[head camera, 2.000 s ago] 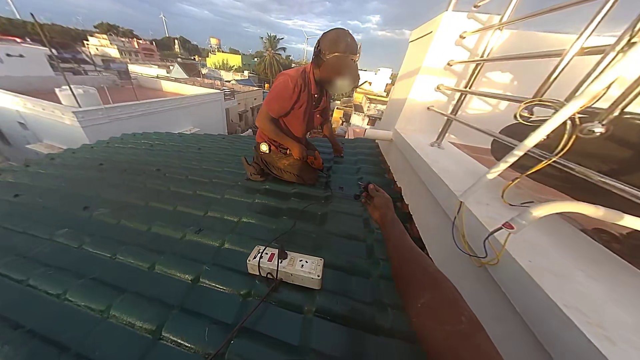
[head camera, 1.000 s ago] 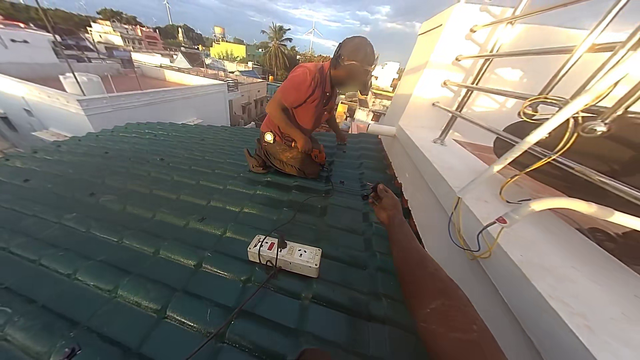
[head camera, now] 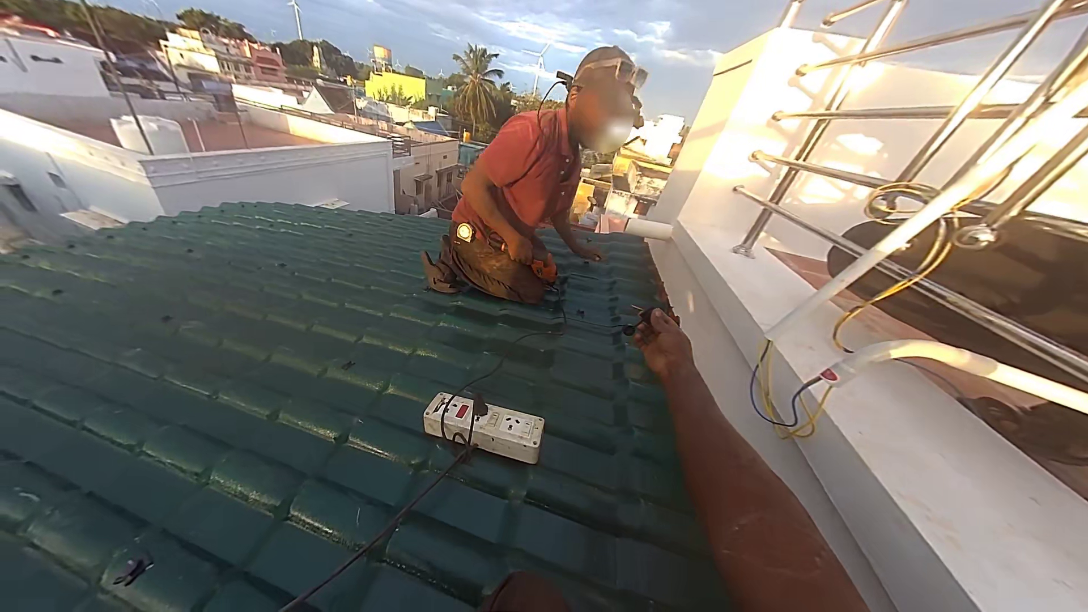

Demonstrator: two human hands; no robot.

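Note:
My right hand (head camera: 663,344) reaches forward over the right edge of the green tile-profile roof sheet (head camera: 340,357). Its fingers are closed on small dark screws or fasteners, too small to tell exactly. My left hand does not show. A white power strip (head camera: 484,427) lies on the sheet, left of and nearer than my right hand, with a black plug in it and a dark cable (head camera: 391,527) running toward the bottom edge. A thinner dark cord (head camera: 501,361) leads from the strip to the orange power tool (head camera: 544,269) beside a kneeling co-worker.
The co-worker (head camera: 527,187) in a red shirt kneels ahead, one hand on the sheet. At right run a white parapet wall (head camera: 816,442), steel railings (head camera: 850,183), a white pipe (head camera: 960,357) and loose yellow and blue wires (head camera: 790,408). A small dark object (head camera: 133,569) lies at lower left.
The co-worker's head, bent low two seconds ago, is now raised and turned toward the right. My right hand stays extended near the roof's right edge.

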